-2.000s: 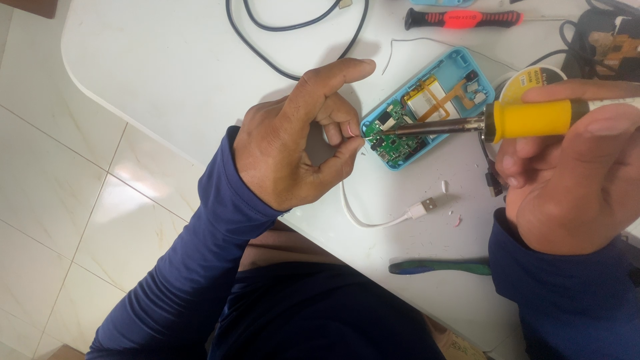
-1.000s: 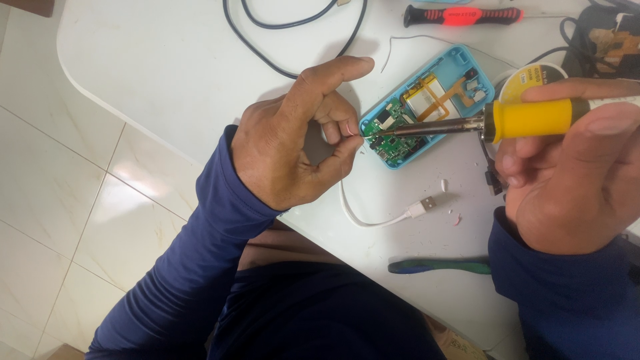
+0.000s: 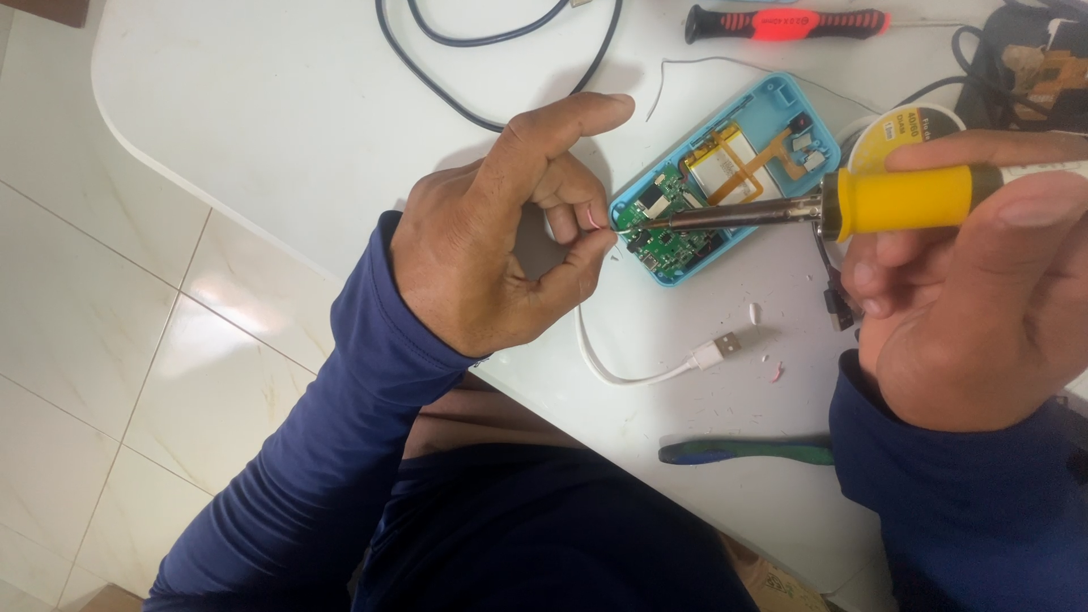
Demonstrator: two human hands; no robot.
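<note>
My left hand (image 3: 510, 229) pinches the thin wire end of a white USB cable (image 3: 633, 380) between thumb and fingertip, at the left end of a light-blue plastic housing (image 3: 722, 259). Inside the housing lie a green circuit board (image 3: 671, 246), a flat battery cell and an orange flex ribbon (image 3: 769, 157). My right hand (image 3: 977, 289) grips a yellow-handled soldering iron (image 3: 901, 200). The iron's tip is at the board's left edge, close to the pinched wire; whether it touches the wire cannot be told. The cable's USB plug (image 3: 716, 350) rests on the table.
A red and black screwdriver (image 3: 786, 24) lies at the back, near a black cable (image 3: 455, 102). A solder spool (image 3: 905, 127) sits behind the iron, its strand reaching left. A green and blue handled tool (image 3: 748, 450) and small scraps (image 3: 755, 313) lie nearer me. The table edge runs diagonally beside white floor tiles.
</note>
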